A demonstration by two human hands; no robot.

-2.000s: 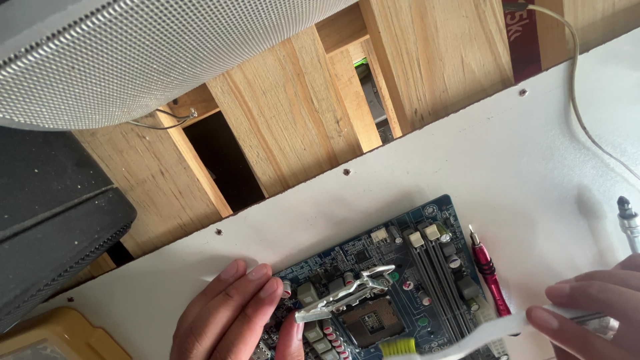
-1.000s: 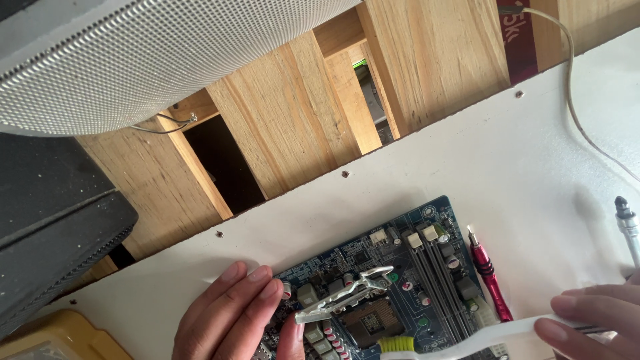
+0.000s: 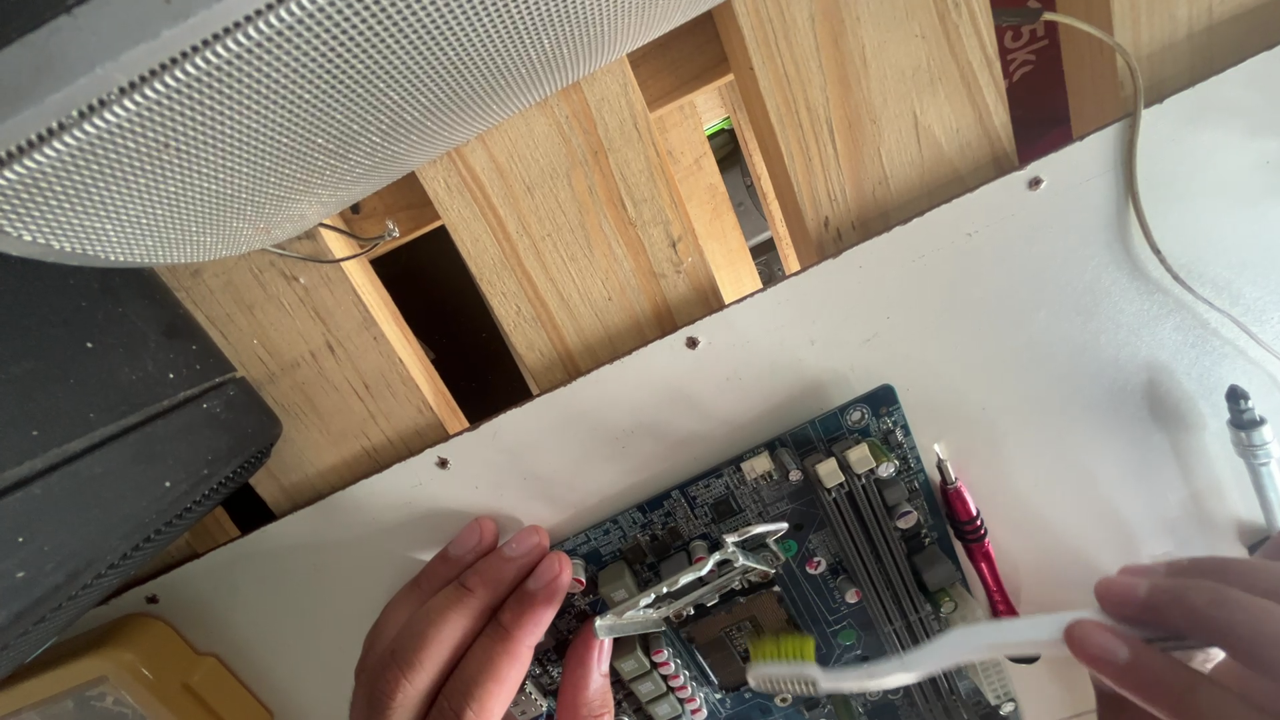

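A blue computer motherboard [image 3: 720, 500] lies on the white tabletop at the bottom middle. My left hand [image 3: 480, 630] grips its left edge, fingers near the capacitors and thumb beside the raised metal CPU socket frame [image 3: 690, 590]. From the right, my right hand [image 3: 1190, 630] holds a white toothbrush [image 3: 930, 655] between thumb and fingers. The brush's yellow-green bristles point up, and its head is over the lower part of the CPU socket [image 3: 740, 635]; whether it touches the board cannot be told. A red screwdriver [image 3: 972, 540] lies along the board's right edge.
A metal-shafted tool [image 3: 1252, 450] lies at the right, below a thin pale cable [image 3: 1135, 150]. A yellow case [image 3: 130, 670] is at bottom left, a black case [image 3: 110, 430] above it. A perforated metal grille [image 3: 350, 120] overhangs wooden slats [image 3: 580, 210] with gaps behind the white tabletop [image 3: 860, 330].
The toothbrush has turned in my right hand; its bristles, lower and toward the board two seconds ago, now point up. My left hand has stayed at the board's left edge.
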